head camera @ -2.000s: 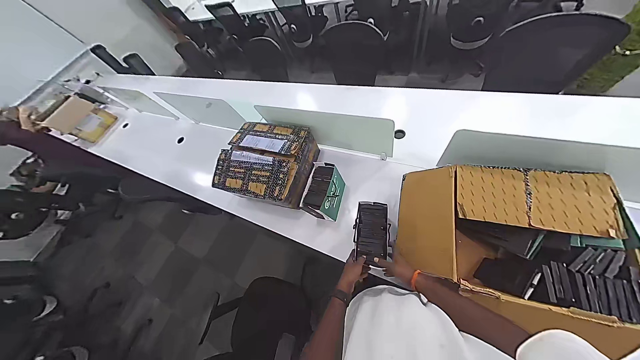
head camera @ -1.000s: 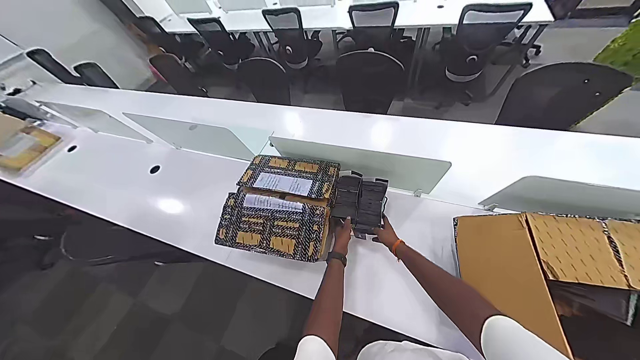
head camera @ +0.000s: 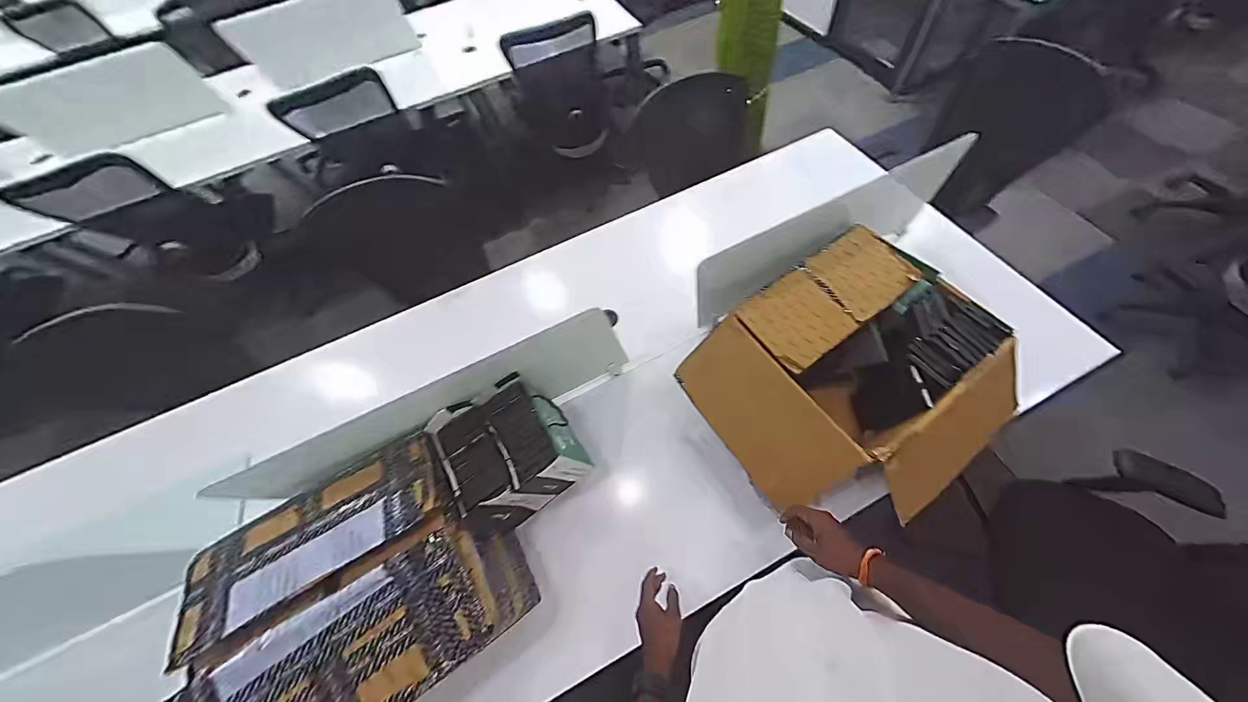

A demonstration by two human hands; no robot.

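Observation:
Both of my hands are empty. My left hand (head camera: 659,620) is over the front edge of the white desk, fingers apart. Beside the open cardboard box, just below its near corner, is my right hand (head camera: 822,538), its fingers loosely curled. That cardboard box (head camera: 780,414) has its flaps out and holds many thin black items (head camera: 951,341) standing in rows. Left of it, a green and white box (head camera: 558,466) with black items (head camera: 497,444) on or in it stands against the low partition. A taped cardboard carton (head camera: 361,575) with papers on top sits at the lower left.
Low glass partitions (head camera: 838,229) run along the middle of the white desk (head camera: 643,468). A black chair (head camera: 1082,585) stands at the lower right. Across the aisle are more desks (head camera: 166,146) and black mesh chairs (head camera: 341,117), with a green column (head camera: 749,58) behind.
My hands have let go of the black items near the taped carton and moved right, toward the open cardboard box. The view has swung right.

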